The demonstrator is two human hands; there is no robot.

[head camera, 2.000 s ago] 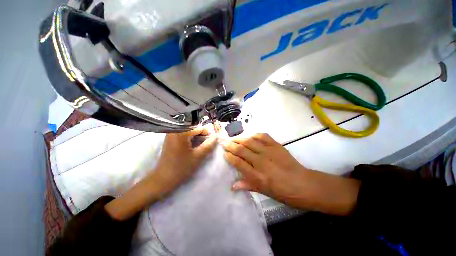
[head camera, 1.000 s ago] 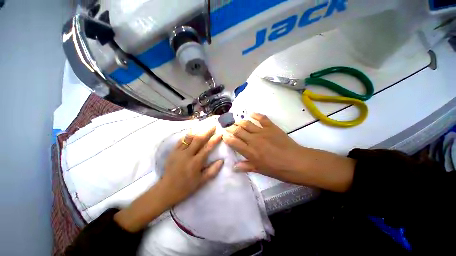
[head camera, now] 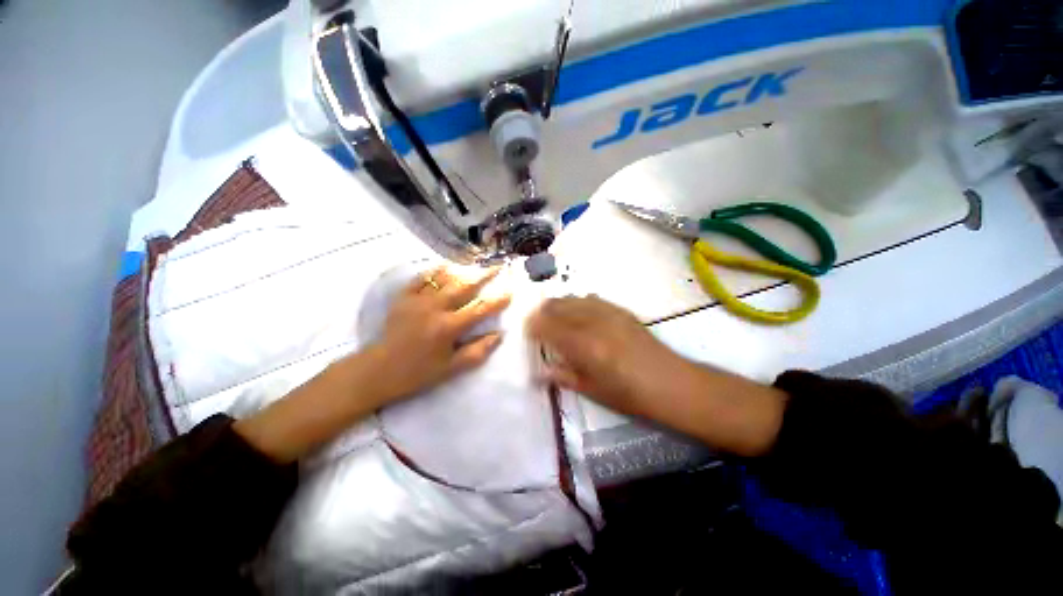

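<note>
A pale pocket bag piece (head camera: 478,425) lies on the white quilted lining (head camera: 251,303), its curved lower edge dark red. My left hand (head camera: 437,326) rests on it with fingers spread, a ring on one finger. My right hand (head camera: 600,349) is at the piece's right edge, fingers bent and blurred; I cannot tell whether they pinch the edge. The presser foot area (head camera: 495,250) is just beyond my left fingertips, brightly lit. A dark and white seam edge (head camera: 568,448) runs down from my right hand.
The white sewing machine (head camera: 699,99) stands across the back. Scissors (head camera: 758,259) with green and yellow handles lie on its bed, right of the needle. Brown-red checked cloth (head camera: 120,384) shows at the left. Blue slatted crate parts (head camera: 816,530) show at the lower right.
The camera view has shifted, showing more of the machine. My right hand has moved nearer me along the piece's right edge. My left hand stays flat, its fingers now spread on the piece.
</note>
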